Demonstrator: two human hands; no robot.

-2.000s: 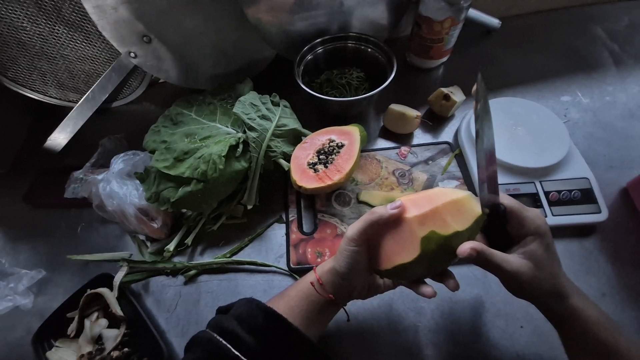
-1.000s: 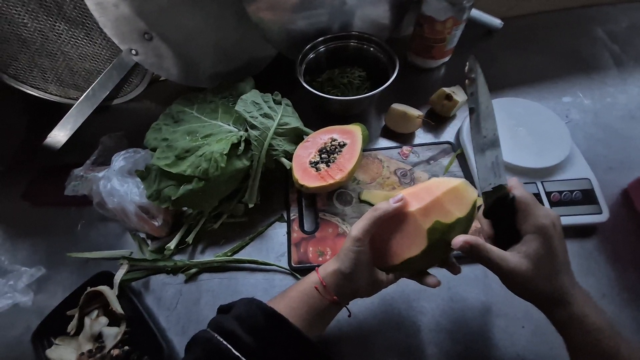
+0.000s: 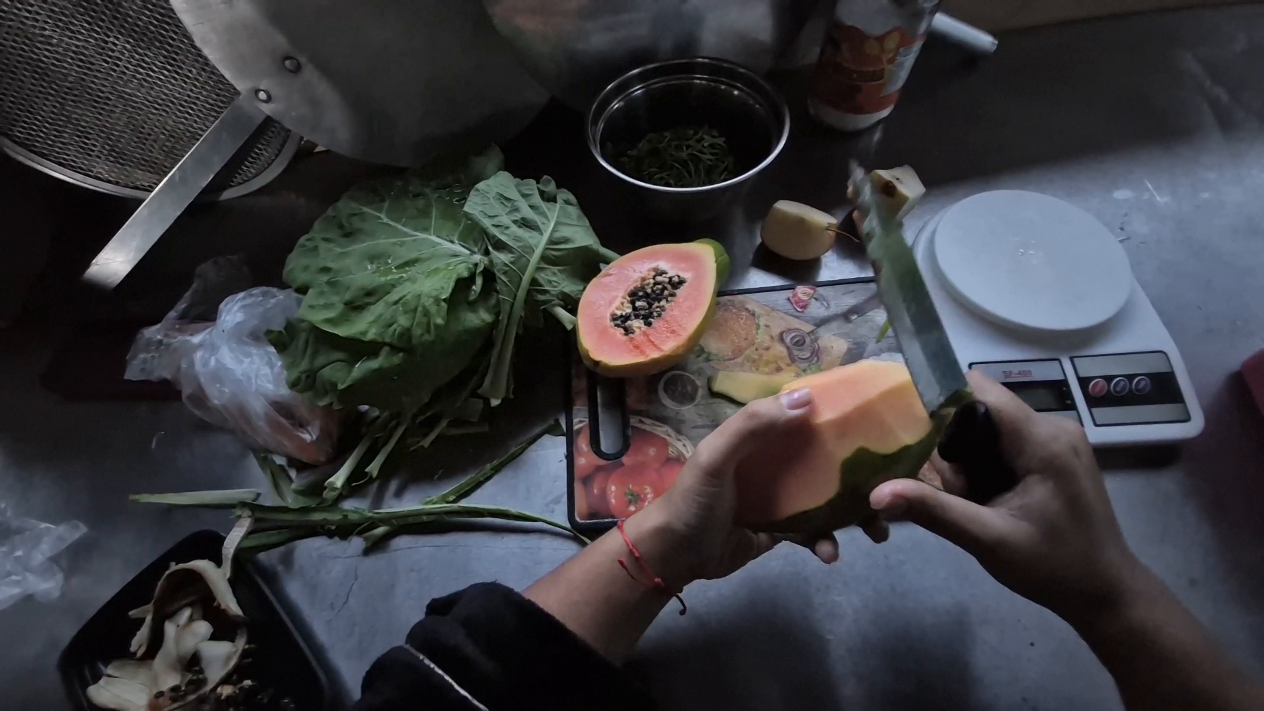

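Observation:
My left hand (image 3: 716, 484) holds a partly peeled papaya piece (image 3: 849, 434), its orange flesh bare on top and green skin left along the lower side. My right hand (image 3: 1027, 494) grips the black handle of a kitchen knife (image 3: 913, 296); the blade points up and lies against the papaya's right end. Below them is a printed cutting board (image 3: 691, 425) with a strip of peel (image 3: 746, 385) on it. A halved papaya with black seeds (image 3: 647, 306) rests at the board's upper left corner.
Leafy greens (image 3: 395, 286) and a plastic bag (image 3: 232, 355) lie left. A black tray of scraps (image 3: 296, 632) sits lower left. Behind are a metal bowl of chopped greens (image 3: 681, 183), cut fruit pieces (image 3: 798, 229) and a jar (image 3: 864, 69). A white kitchen scale (image 3: 1032, 262) stands right.
The knife in my right hand has shifted against the papaya's right end, and its blade now leans further left. My left hand keeps hold of the papaya.

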